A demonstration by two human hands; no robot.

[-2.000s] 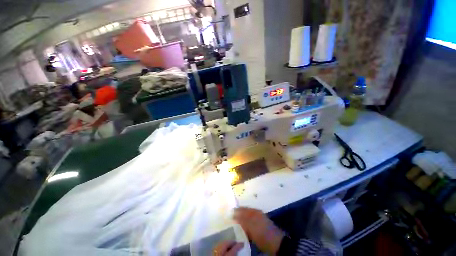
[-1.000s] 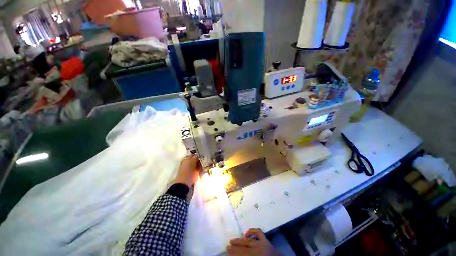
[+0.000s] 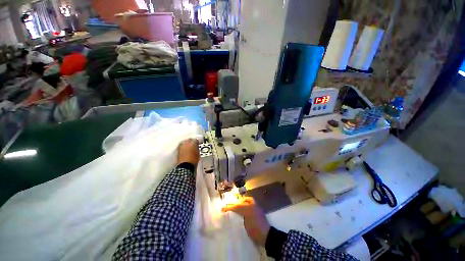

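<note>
White sheer fabric (image 3: 97, 178) lies in a large heap left of the sewing machine (image 3: 275, 163) and runs under its brightly lit needle area (image 3: 230, 196). My left hand (image 3: 189, 153) rests on the fabric just left of the machine head, fingers partly hidden; I cannot tell whether it grips cloth. My right hand (image 3: 250, 214) is at the needle area, its fingertips in the lamp glare on the fabric; whether they pinch it is unclear. The presser foot is lost in the glare.
A teal smartphone (image 3: 294, 94) stands on the machine head. Black scissors (image 3: 380, 186) lie on the white table at right. Thread cones (image 3: 339, 46) stand behind. The green side table (image 3: 56, 148) is at left. The control box (image 3: 322, 101) shows red digits.
My right hand has moved from the table's front edge up to the needle area. My left hand has moved slightly back along the fabric, beside the machine head. The view has shifted.
</note>
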